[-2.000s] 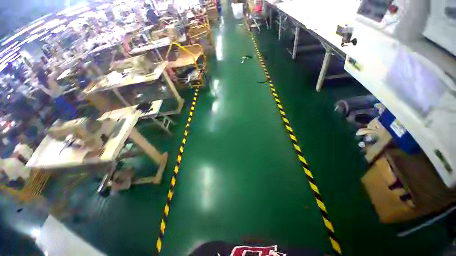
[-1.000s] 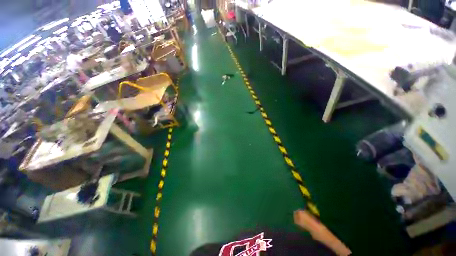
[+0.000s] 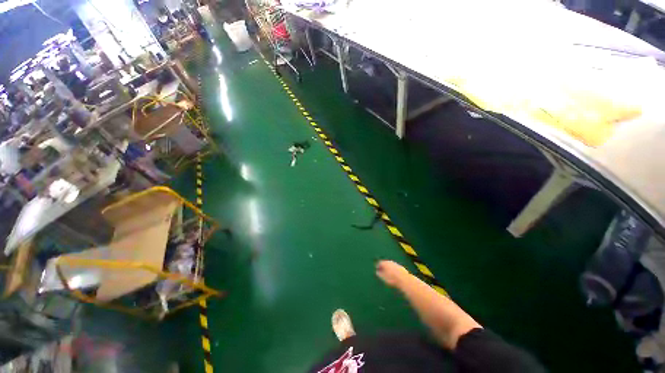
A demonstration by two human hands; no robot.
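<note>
My right hand (image 3: 391, 272) is in view at the lower centre right, bare, on a forearm reaching forward over the floor from a dark sleeve. It is small and blurred, and I cannot tell whether its fingers are apart or whether it holds anything. My left hand is out of the picture. Below me the green floor (image 3: 292, 218) runs forward between yellow-black tape lines, with one light shoe (image 3: 341, 324) near the bottom edge.
A long white-topped table (image 3: 510, 58) stands along the right, dark rolls (image 3: 616, 255) beneath its near end. Yellow-framed trolleys (image 3: 138, 233) stand on the left. Small dark and pale scraps (image 3: 295, 151) and a dark strip (image 3: 370, 221) lie on the floor. A white bin (image 3: 238, 35) stands far ahead.
The view has moved forward along the aisle and turned right. The trolleys and floor scraps are nearer. My right forearm shows further up in the picture, and a shoe has come into view.
</note>
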